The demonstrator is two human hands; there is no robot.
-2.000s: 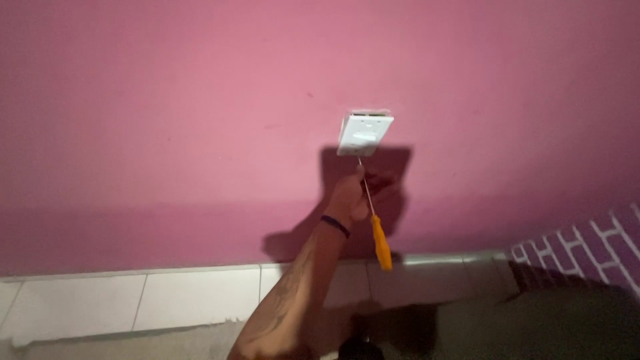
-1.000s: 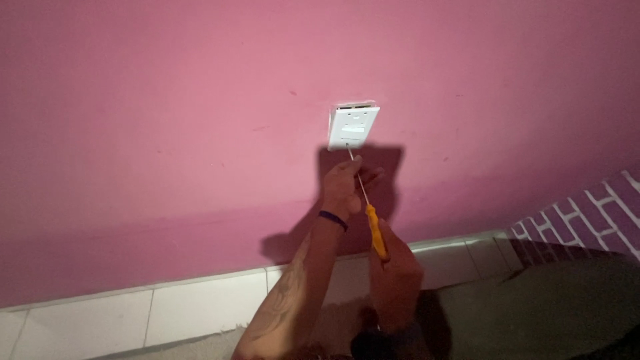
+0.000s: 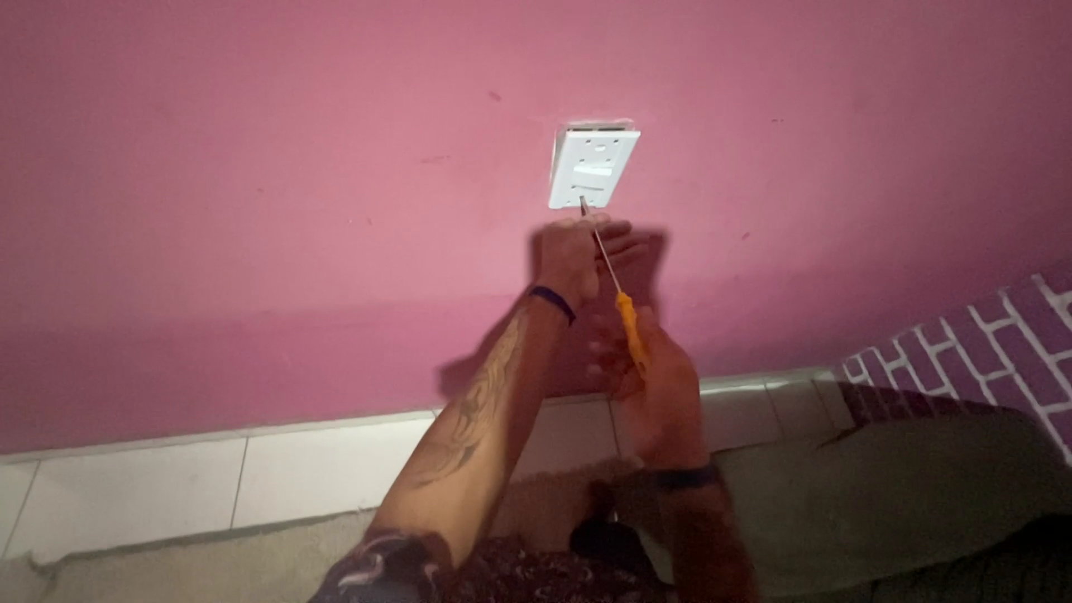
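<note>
A white wall plate (image 3: 595,172) sits on the pink wall, its upper edge standing off a recess. The tip of a screwdriver (image 3: 632,331) with a yellow handle and thin metal shaft meets the plate's lower edge. Just under the plate is my left hand (image 3: 578,247), its fingertips close to the screwdriver's tip and shaft; whether they pinch it is unclear. Lower and to the right, my right hand (image 3: 662,398) is at the yellow handle, with its fingers around it and slightly blurred. Dark bands circle both wrists.
White tiles (image 3: 335,461) run along the foot of the pink wall (image 3: 251,209). At the right stands a purple wall (image 3: 988,352) with white brick-pattern lines. Rough grey floor (image 3: 821,494) lies below, partly in shadow.
My right hand, not visible in the earliest frame, has come up from below to the screwdriver's handle. My left hand stays just under the wall plate.
</note>
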